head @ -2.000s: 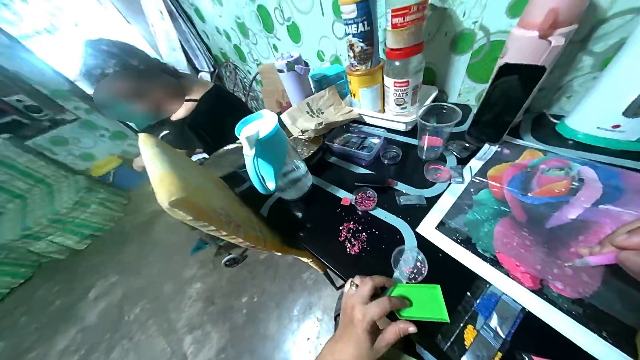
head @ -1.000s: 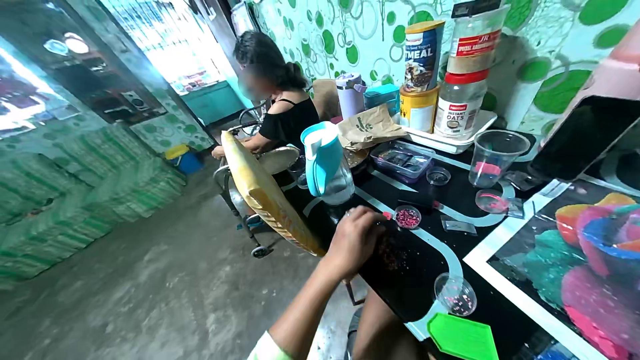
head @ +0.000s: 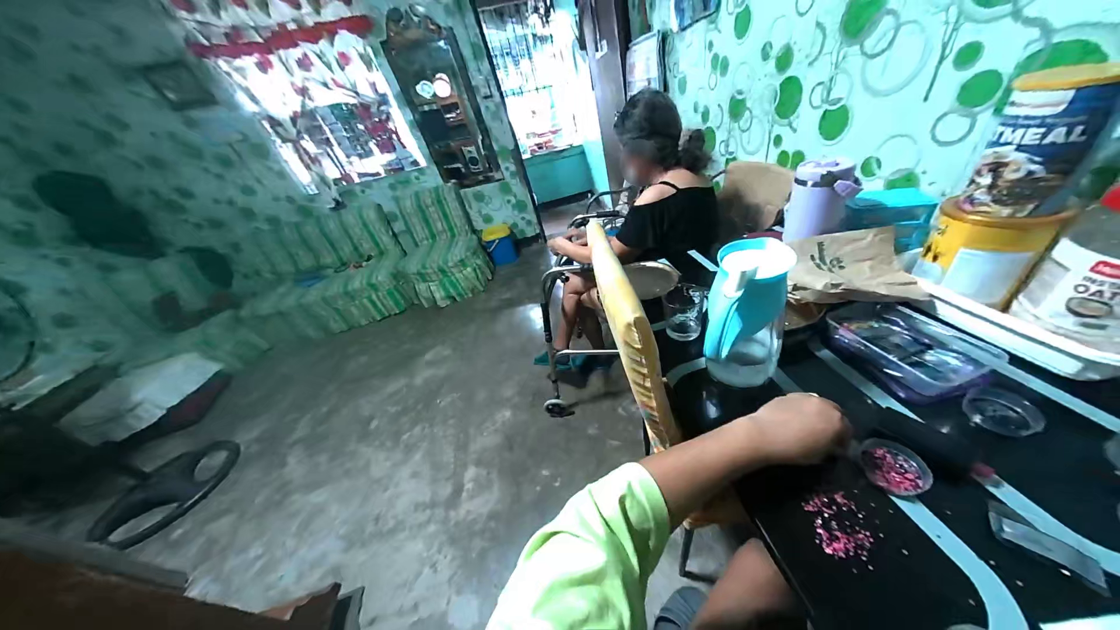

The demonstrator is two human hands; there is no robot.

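My left hand (head: 801, 427) rests at the near side of the black table, its fingers curled and turned away from the camera; whether they hold anything is hidden. Just right of it lies a small clear round dish of pink beads (head: 894, 467). Below the dish, loose pink beads (head: 840, 525) are scattered on the tabletop. A clear pitcher with a turquoise lid and handle (head: 744, 306) stands beyond my hand. A small clear plastic bag (head: 1046, 547) lies at the right. My right hand is outside the view.
A yellow padded chair back (head: 632, 328) stands against the table's left side. Past it, a person in black (head: 678, 210) sits beside a metal walker (head: 551, 350). A purple-tinted plastic box (head: 914, 350), a brown paper bag (head: 853, 265) and a tray with food containers occupy the table's far side.
My left hand has left the green tray, where it was two seconds ago, and is now beside the bead dish. The view has swung left; my right hand and the picture have gone out of it.
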